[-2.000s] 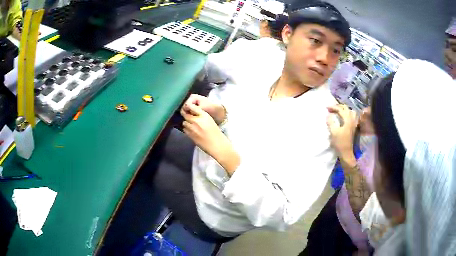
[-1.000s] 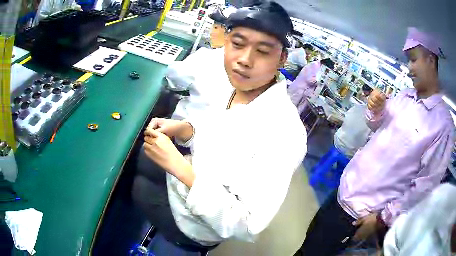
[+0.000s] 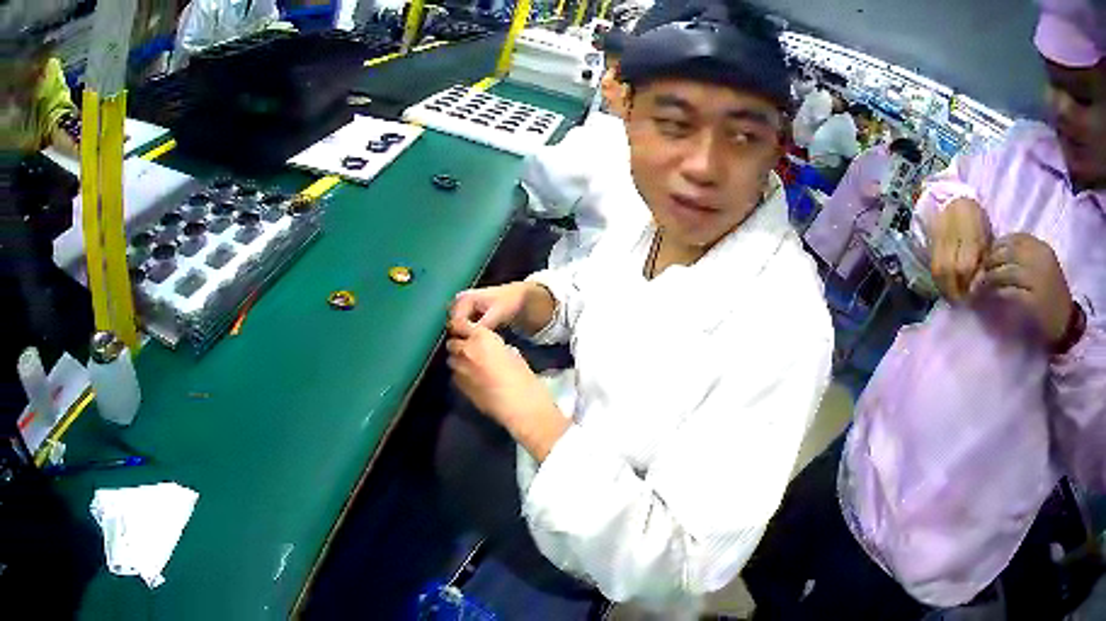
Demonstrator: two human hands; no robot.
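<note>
Neither of my hands is in view. On the green bench (image 3: 285,400) in front of me, two small open watch housings with orange rims lie apart, one to the left (image 3: 343,298) and one to the right (image 3: 402,275). A dark round watch part (image 3: 445,182) lies farther back. A stack of clear plastic blister trays (image 3: 206,261) with dark round pieces in its pockets stands at the left. A white wipe (image 3: 142,529) lies at the lower left.
A yellow post (image 3: 109,231) and a small white bottle (image 3: 114,379) stand at the left. White trays (image 3: 485,115) and a white sheet with watches (image 3: 357,148) lie farther back. A seated person in white (image 3: 679,400) and a person in pink (image 3: 970,400) are at the right.
The camera view has swung left and back a little, so the bench shows farther right. The person in pink now has both hands together at chest height. The seated person's head has turned.
</note>
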